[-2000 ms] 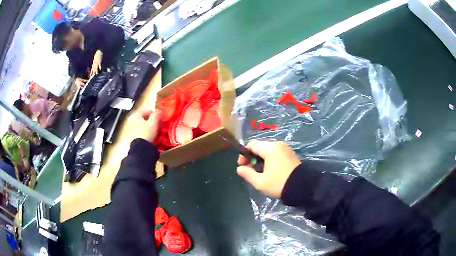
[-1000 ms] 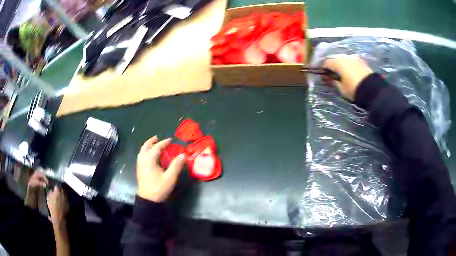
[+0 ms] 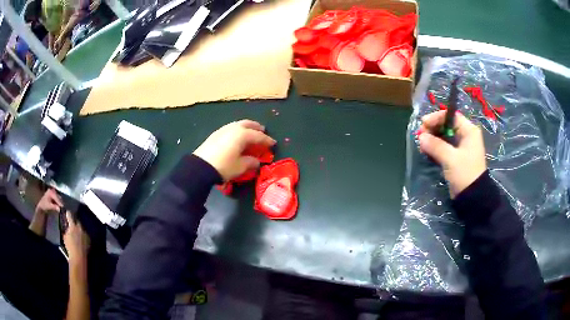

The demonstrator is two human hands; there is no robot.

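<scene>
My left hand is over the small group of red moulded parts on the green bench, fingers bent onto one part; whether it grips that part is hidden. My right hand holds a slim dark trimming tool with a green spot near the grip, its tip pointing up and away, above the clear plastic bag. Red scrap slivers lie on the bag. The open carton, heaped with red parts, stands between and beyond my hands.
A flattened cardboard sheet lies at the back left with black printed packs on it. Another black pack lies at the left, near the bench edge. Another person's hands are at the lower left. Small red crumbs dot the bench.
The view has swung left and down from the carton. My left hand has left the carton and moved over the loose red parts. My right hand still holds the tool, now pointing up.
</scene>
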